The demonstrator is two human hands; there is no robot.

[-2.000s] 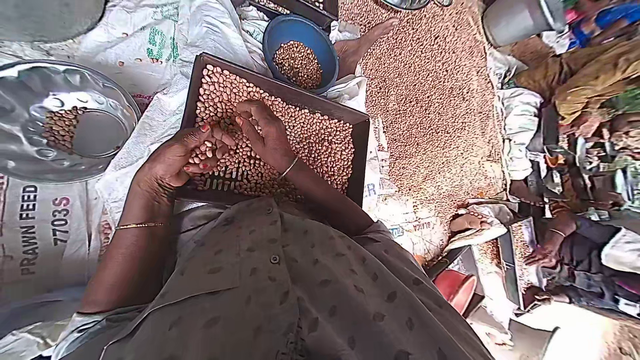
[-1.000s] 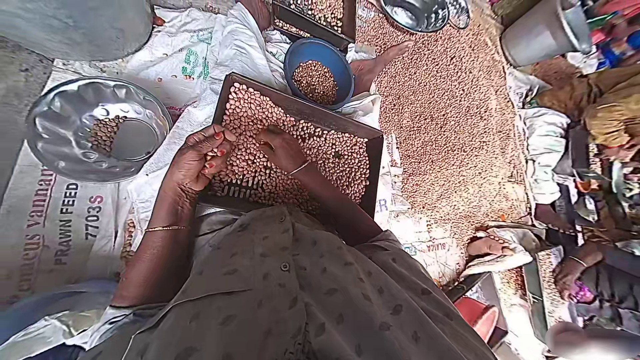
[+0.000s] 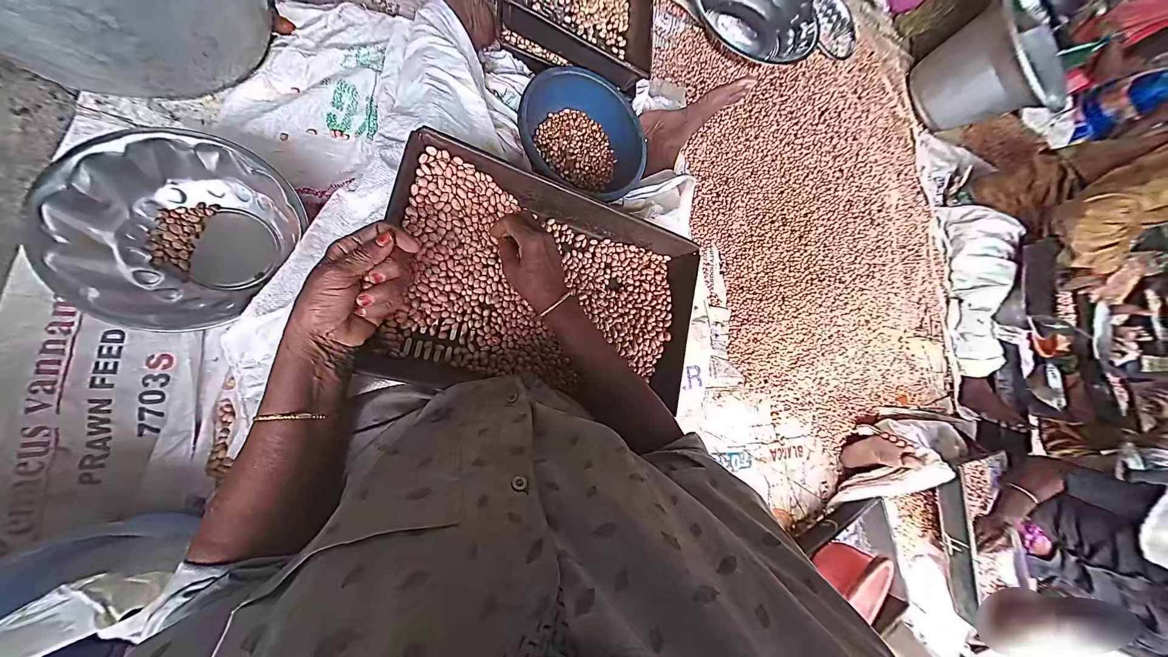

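A dark rectangular metal tray point(image 3: 682, 319) rests on my lap, spread with shelled nuts point(image 3: 456, 210) that look like peanuts; slots show in its lower left floor. My left hand point(image 3: 358, 283) is curled above the tray's left edge, fingers drawn in toward the palm; whether nuts are inside is hidden. Over the middle of the tray, my right hand point(image 3: 531, 260) has its fingertips bent down to the nuts. Beyond the far edge sits a blue plastic bowl point(image 3: 636, 151) part filled with darker nuts. On the left stands a fluted steel basin point(image 3: 82, 237) holding a small heap of nuts.
Nuts cover a large sheet point(image 3: 821, 228) on the right. Another tray point(image 3: 639, 46), a steel bowl point(image 3: 757, 32) and a bare foot point(image 3: 689, 114) are at the top. A grey bucket point(image 3: 972, 68) and other people are at the right. A red container point(image 3: 858, 575) is lower right.
Since the oldest frame, my hands have moved apart; they were close together over the tray. My right hand now lies further from the left one, over the nuts.
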